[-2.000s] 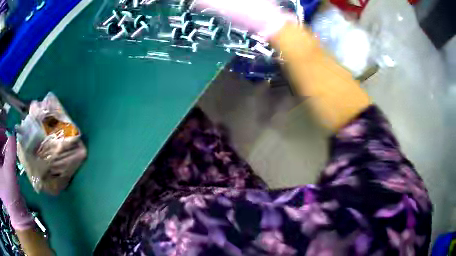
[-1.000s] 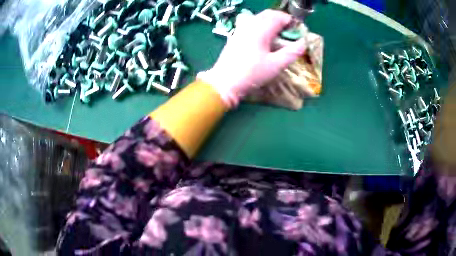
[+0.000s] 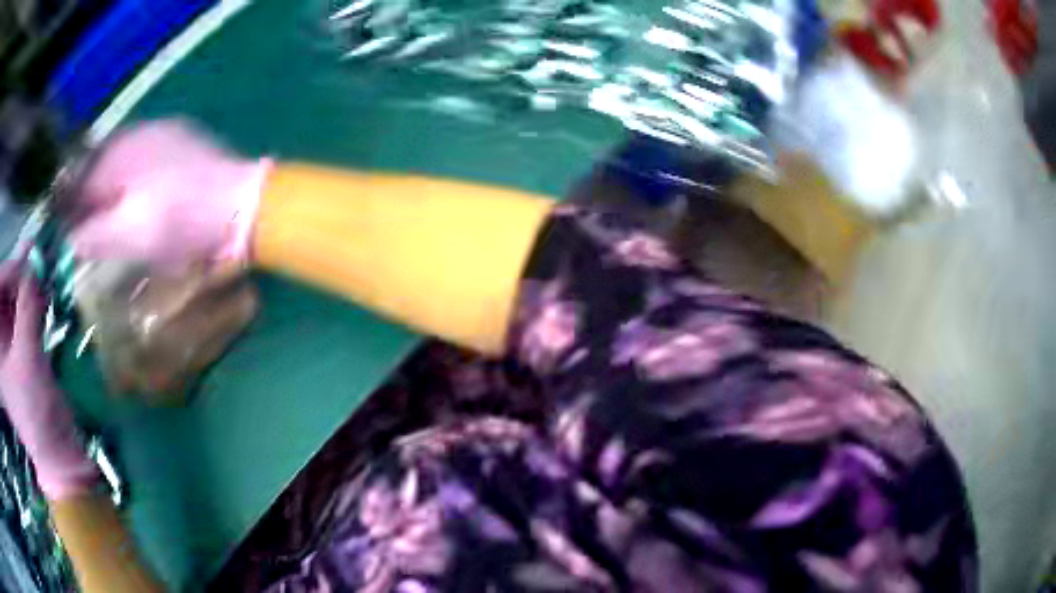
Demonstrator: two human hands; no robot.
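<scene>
My right hand (image 3: 168, 197), in a pale pink glove, is over the top of the wrapped fixture (image 3: 174, 330) at the left. It is blurred, and whether it holds a part cannot be told. My left hand (image 3: 35, 388), also gloved in pink, is at the far left edge, partly cut off, beside the headed shaft parts (image 3: 104, 469). Its fingers are blurred and its grip cannot be told. The clear tray (image 3: 556, 52) with several parts lies at the top, streaked by motion. The fixture seat is hidden behind my right hand.
The green table (image 3: 301, 348) has a pale rim and a blue bin (image 3: 127, 58) behind it. A whitish plastic bundle (image 3: 857, 139) and red openwork items (image 3: 892, 35) are at the upper right over the grey floor.
The view has swung right since one second ago. My right hand, over the tray two seconds ago, is now at the fixture. My left hand has moved from the fixture to the far left.
</scene>
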